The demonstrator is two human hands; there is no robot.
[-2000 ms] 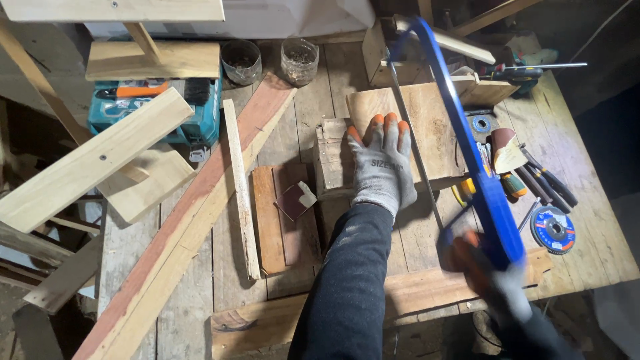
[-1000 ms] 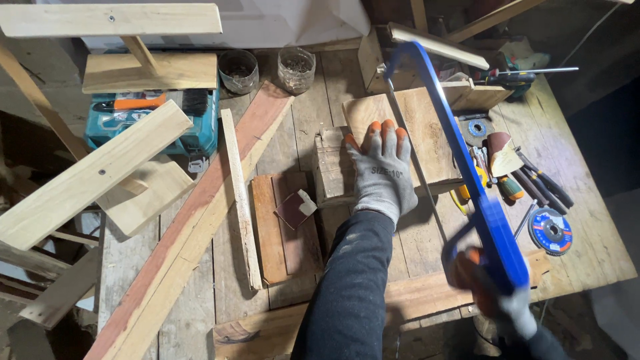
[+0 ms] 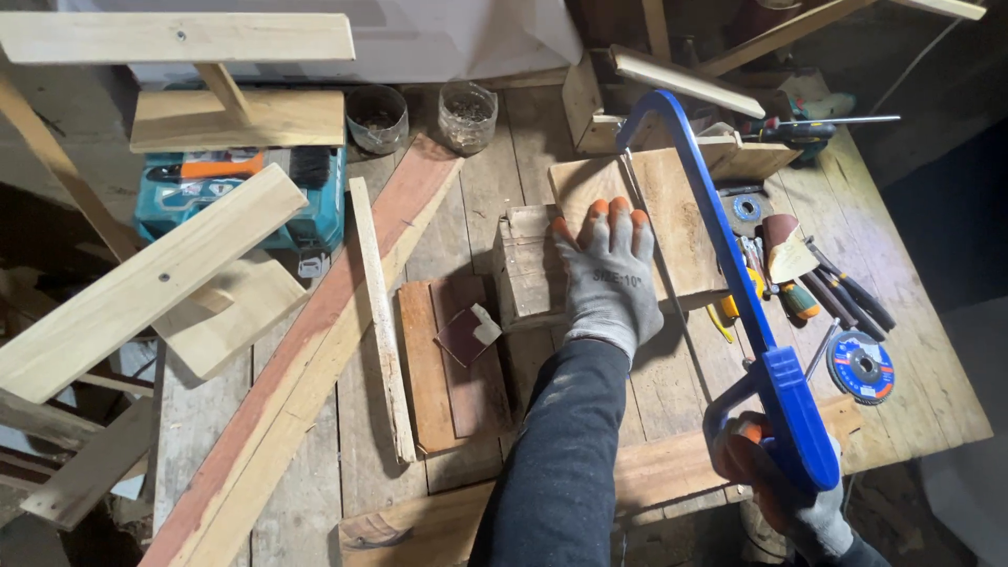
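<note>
My left hand (image 3: 610,276), in a grey glove with orange fingertips, presses flat with spread fingers on a light wooden board (image 3: 681,220). This board lies on a rough wooden block (image 3: 531,268). My right hand (image 3: 780,480), gloved alike, grips the handle of a blue-framed bow saw (image 3: 720,228) at the lower right. The saw's thin blade runs across the board, just right of my left fingers. How deep the blade sits in the wood cannot be told.
Pliers (image 3: 854,291), a flap disc (image 3: 861,367) and a screwdriver (image 3: 799,299) lie to the right. A long reddish plank (image 3: 315,339), a thin strip (image 3: 382,323) and sandpaper (image 3: 468,335) on short boards lie left. Two cut plastic cups (image 3: 468,118) stand at the back.
My right hand and the saw have shifted slightly across these frames, with the blade staying across the board. My left hand stays pressed on the board.
</note>
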